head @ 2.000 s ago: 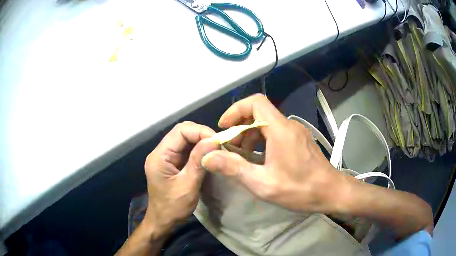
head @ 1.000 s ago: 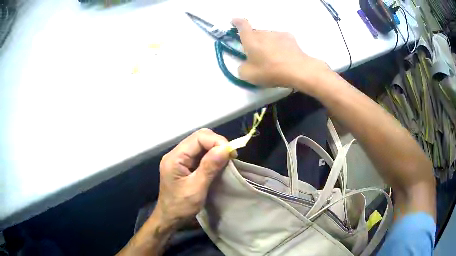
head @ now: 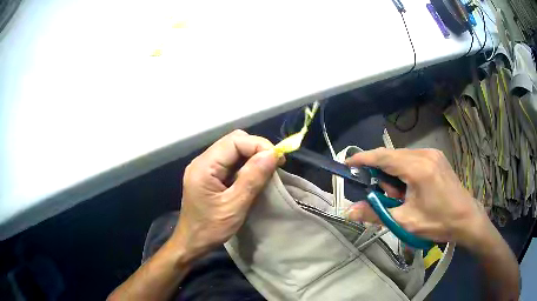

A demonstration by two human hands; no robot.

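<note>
My left hand point(head: 221, 191) pinches the top corner of a beige tote bag point(head: 306, 247) at the base of its yellow tape tail point(head: 291, 143). The tail sticks up past the fingertips, with a frayed end. My right hand point(head: 424, 197) holds the green-handled scissors point(head: 391, 220), fingers in and around the loops. The blades point left, and their tips are close to the tail's base; whether they touch it I cannot tell. The bag's dark zipper point(head: 330, 214) runs along its opening. A second yellow end point(head: 433, 256) shows at the far corner.
White table point(head: 118, 117) with its edge beyond my hands. Small yellow scraps point(head: 155, 53) lie on it. A small corded tool point(head: 399, 6), a purple item point(head: 437, 20) and a round black object point(head: 452, 16) are at the back right. Stacked bags point(head: 491, 135) hang at the right.
My right hand let go of the tape tail, took the scissors off the table and brought them down beside the tail. My left hand still pinches the corner.
</note>
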